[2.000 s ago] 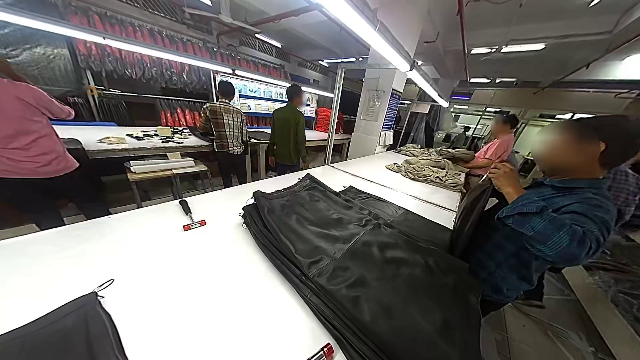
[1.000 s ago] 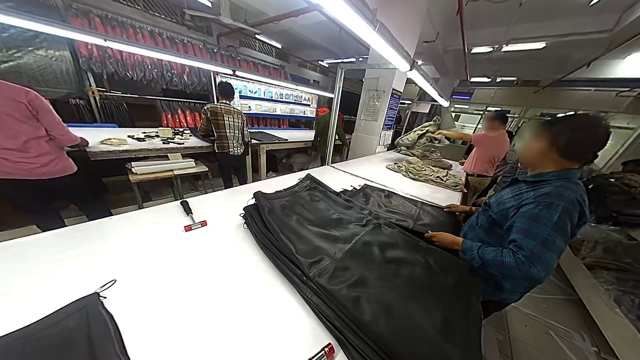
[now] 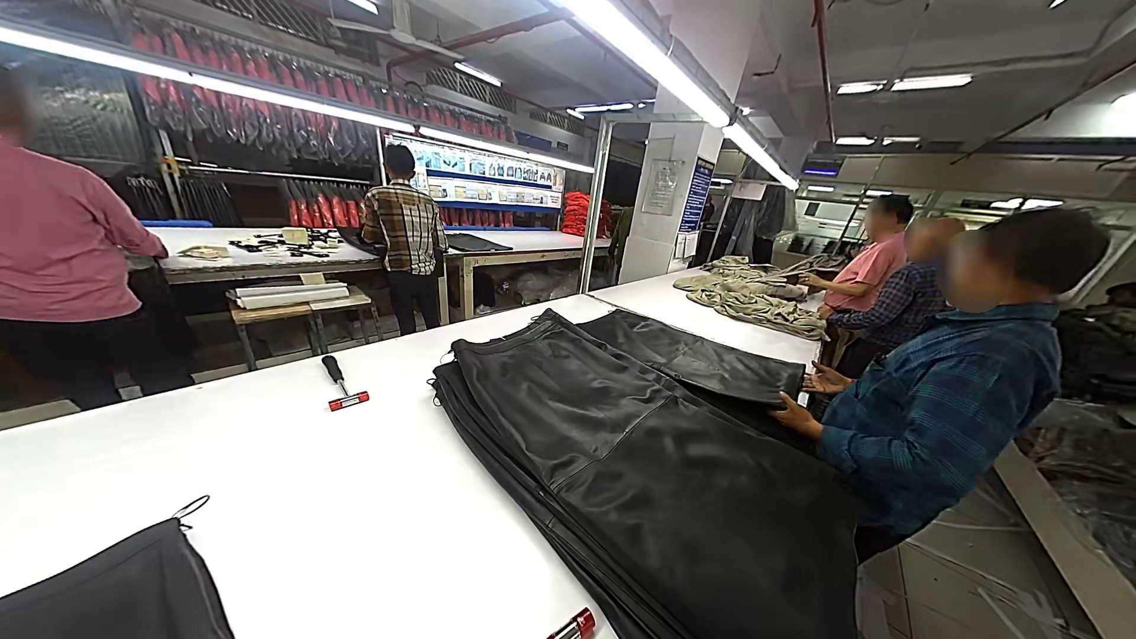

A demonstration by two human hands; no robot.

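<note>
Neither of my hands shows in the head view. A stack of black leather-like garments (image 3: 621,444) lies on the white tabletop (image 3: 355,497). Beyond its upper right side lies another black garment piece (image 3: 701,351), with a co-worker's hands at its right end. Left of the stack rests a mallet with a black handle and a red-ended head (image 3: 349,401). A dark garment with a cord loop (image 3: 115,595) reaches in at the lower left corner. At the bottom edge, a red and metallic object (image 3: 575,625) is partly cut off beside the stack.
A co-worker in a blue checked shirt (image 3: 950,408) stands at the table's right side. Two people are farther back, near crumpled beige garments (image 3: 754,302). Two others stand by the rear worktable (image 3: 524,241) on the left. A metal post (image 3: 596,209) rises beyond the table.
The near co-worker's hands have shifted at the end of the black garment piece, which they held raised two seconds ago. Another person now shows beside the far one in pink.
</note>
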